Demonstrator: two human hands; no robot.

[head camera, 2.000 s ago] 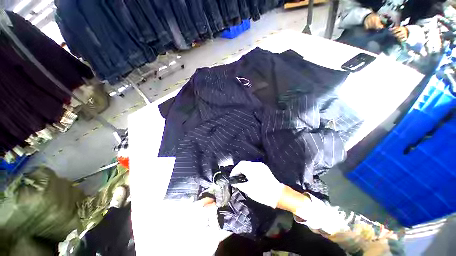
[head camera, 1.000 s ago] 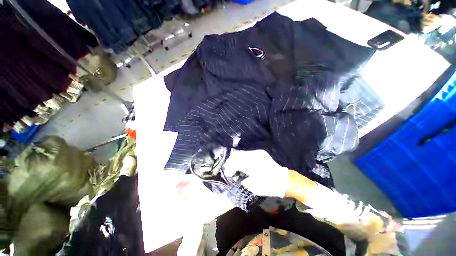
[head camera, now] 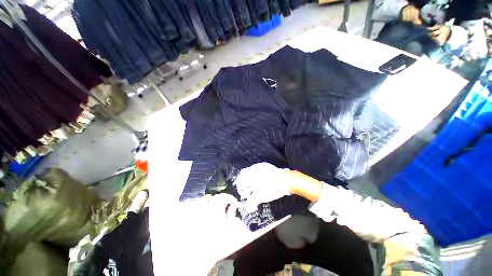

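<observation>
A dark pinstriped garment [head camera: 245, 126] lies spread over the white table [head camera: 167, 215], with a small white loop [head camera: 270, 82] on its plain dark far part. My right hand [head camera: 261, 186], in a white glove, holds the bunched near edge of the garment. A patterned grey piece of cloth [head camera: 258, 216] shows just below it. My left hand [head camera: 218, 207] is washed out against the white table; it seems to be at the same edge, with a small dark red spot by its fingertips. Whether a tool is held cannot be told.
A black phone [head camera: 397, 63] lies at the table's far right. A blue crate or bin [head camera: 442, 178] stands at the right. Dark blue and maroon garments [head camera: 46, 81] hang at the left and back. Olive sacks [head camera: 54, 205] lie lower left. Another person's hands [head camera: 426, 24] show top right.
The opened ring of edge cloth seen one second ago is now bunched and mostly covered by my hands. The garment stays in place on the table; the camera view has shifted.
</observation>
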